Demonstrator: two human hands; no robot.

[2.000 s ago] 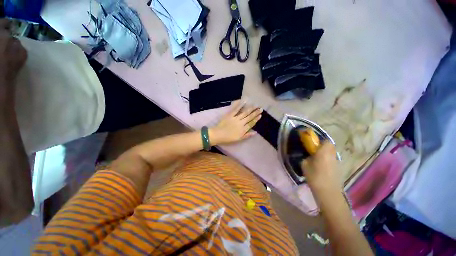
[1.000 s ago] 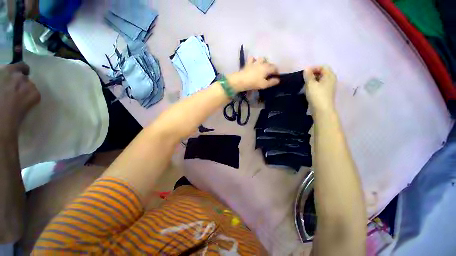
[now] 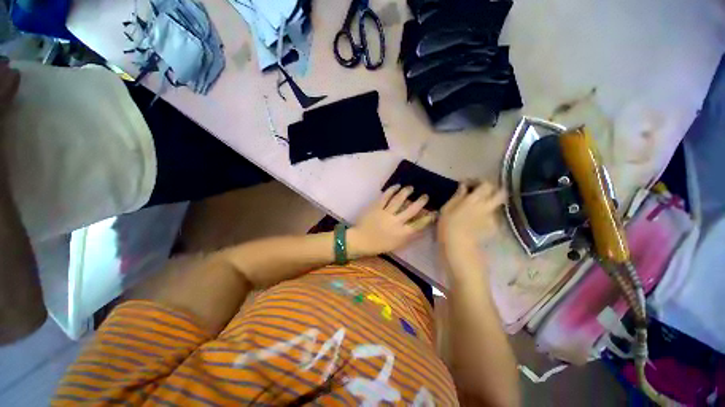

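Note:
A black fabric flap (image 3: 421,183) lies flat near the table's front edge. My left hand (image 3: 389,226), with a green bracelet, rests its spread fingertips on the flap's lower edge. My right hand (image 3: 471,219) is at the flap's right end, blurred; whether its fingers pinch the cloth cannot be told. The iron (image 3: 548,187), with a wooden handle, sits untouched on the table right of my hands. Overlapping black flaps (image 3: 342,127) lie beyond my left hand. A row of overlapping black flaps (image 3: 457,67) lies at the top centre.
Black scissors (image 3: 362,40) lie at the top, beside pale pieces (image 3: 278,28). A grey-blue pile (image 3: 183,48) and dark trimmings (image 3: 300,91) are farther left. A person in a light top (image 3: 79,151) is at the left edge. A pink-stained cloth (image 3: 628,266) and the iron's hose are at right.
Two seconds ago my right hand held the iron on a black piece; one second ago both hands were at the row's far end. Now both are at a flap near the front edge.

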